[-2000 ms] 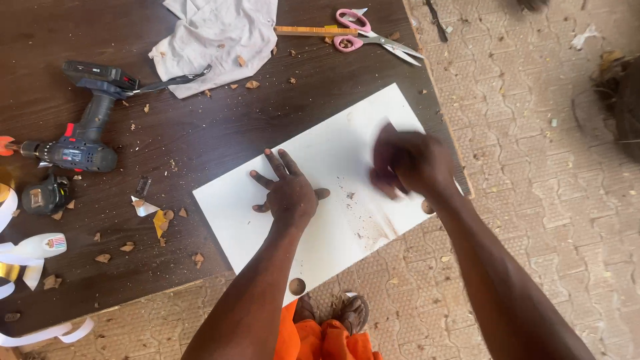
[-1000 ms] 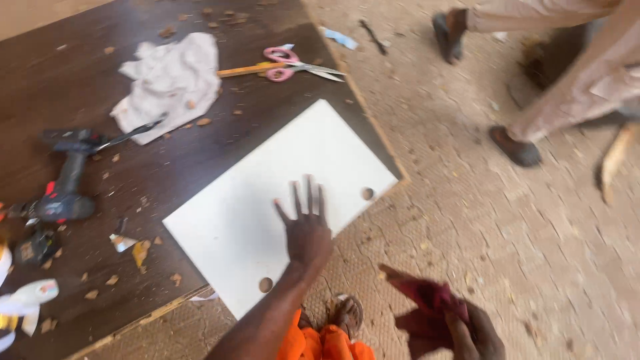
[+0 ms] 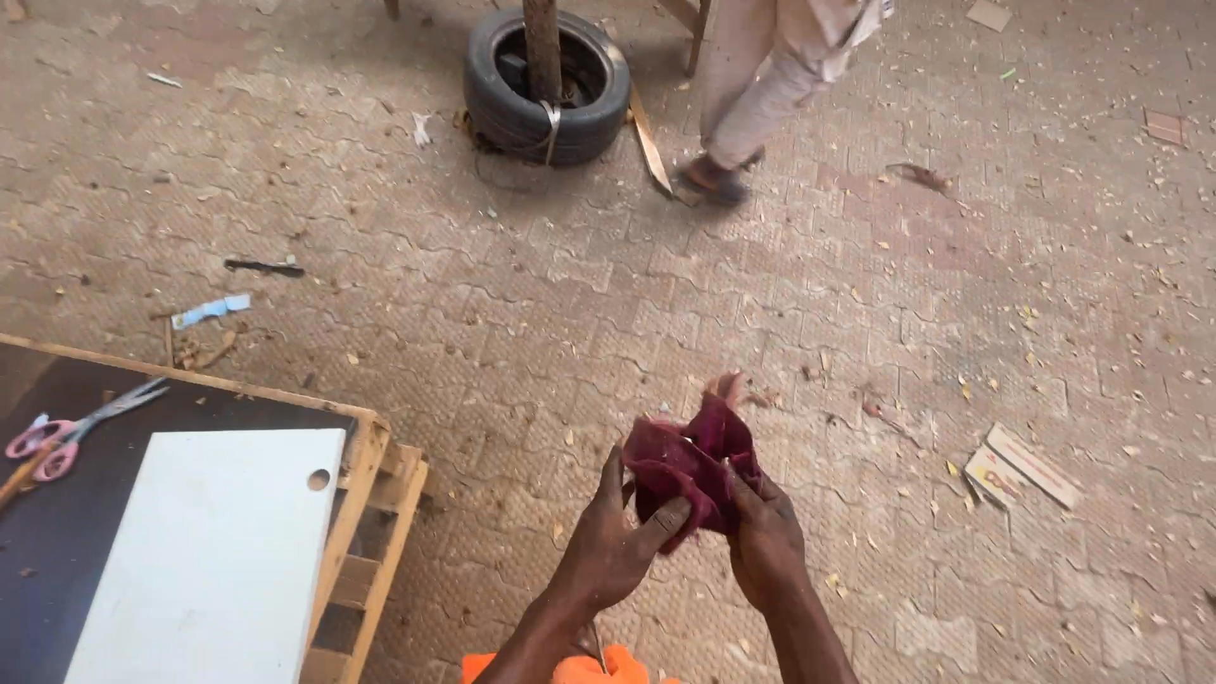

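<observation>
Both hands grip a crumpled maroon cloth (image 3: 693, 465) over the paved floor, to the right of the table. My left hand (image 3: 622, 532) has its thumb on the near side of the cloth, and my right hand (image 3: 763, 527) pinches its right side. A white board (image 3: 214, 551) with a round hole near its upper right corner lies on the dark tabletop (image 3: 43, 570). Pink-handled scissors (image 3: 85, 427) rest beyond the board's left corner, on the same top.
Wooden slats (image 3: 370, 560) edge the table's right side. Ahead, a tyre (image 3: 548, 90) holds an upright post. A person in pale trousers (image 3: 774, 76) stands beside it. Printed card pieces (image 3: 1021, 467) and wood chips litter the paving.
My left hand has left the white board and now holds the maroon cloth with my right hand. The view has swung right, away from the table.
</observation>
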